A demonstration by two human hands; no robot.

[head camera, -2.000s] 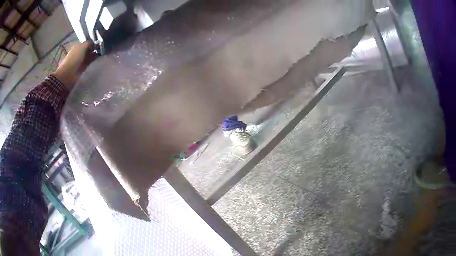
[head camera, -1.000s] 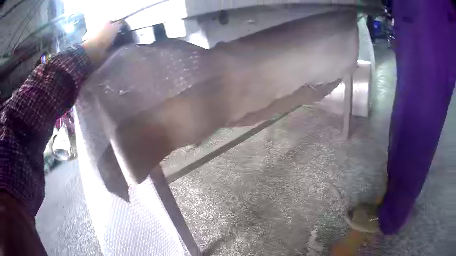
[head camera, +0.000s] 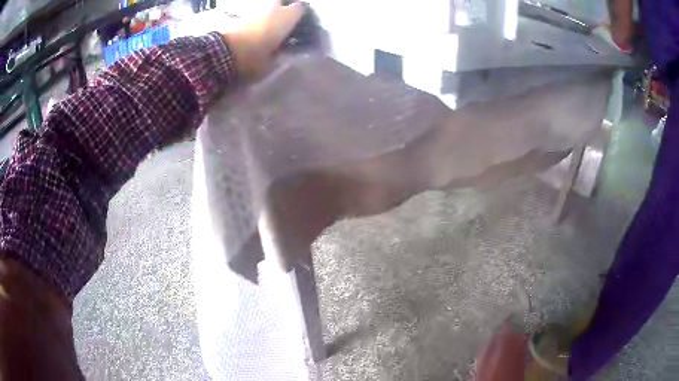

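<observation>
My left hand (head camera: 262, 36), in a plaid sleeve, is at the top centre-left. Its fingers are closed at a dark end of the large light-grey sheet-metal housing (head camera: 521, 58); glare hides the exact hold. The housing has small dark slots and a dark square opening. It lies on a stand padded with brown sheet (head camera: 439, 160) and clear bubble wrap (head camera: 242, 327), which hangs over the near end. My right hand is not in view.
A person in purple trousers (head camera: 633, 245) stands at the right; a hand (head camera: 622, 26) shows at the top right. Pale stand legs (head camera: 307, 301) stand on the speckled floor (head camera: 417, 275). Green framing (head camera: 31, 100) and a blue crate-like object (head camera: 138, 45) are at the upper left.
The view has swung and levelled, so the stand sits further right and more of the housing's top shows. My left hand stays at the housing's near end.
</observation>
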